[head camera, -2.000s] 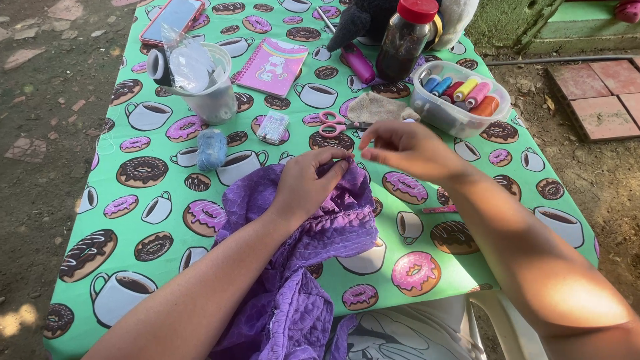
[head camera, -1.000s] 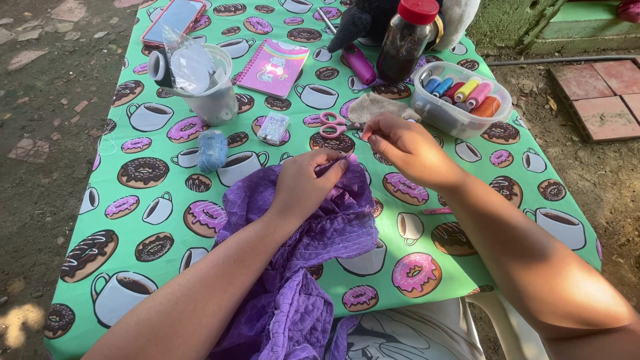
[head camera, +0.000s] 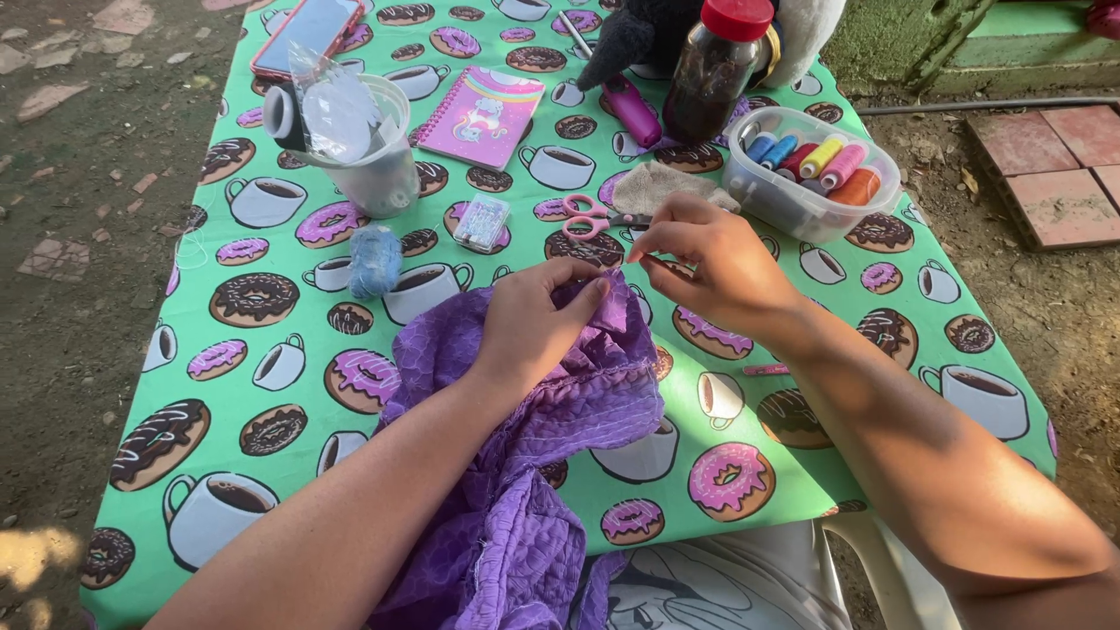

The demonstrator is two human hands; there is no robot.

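Note:
Purple quilted fabric (head camera: 604, 407) lies over the table's near edge and hangs down toward my lap. My left hand (head camera: 547, 319) pinches its top edge between thumb and fingers. Just right of that edge, my right hand (head camera: 709, 262) has thumb and forefinger together; whether a needle or thread is between them is too small to tell. Pink-handled scissors (head camera: 588, 216) lie just beyond my hands, beside a beige cloth (head camera: 669, 188). A clear box of thread spools (head camera: 809, 188) stands to the right. A ball of blue yarn (head camera: 375, 262) and a small clear case (head camera: 482, 223) sit to the left.
On the donut-print tablecloth (head camera: 262, 385) stand a plastic cup with items (head camera: 376, 175), a pink spiral notebook (head camera: 483, 118), a smartphone (head camera: 308, 35), a red-lidded jar (head camera: 713, 79) and a purple tube-like object (head camera: 632, 109). A dark plush-like object (head camera: 626, 39) is behind.
My right hand went a little up and away from the fabric, then came back lower, nearer its edge. My left hand keeps its pinch on the fabric.

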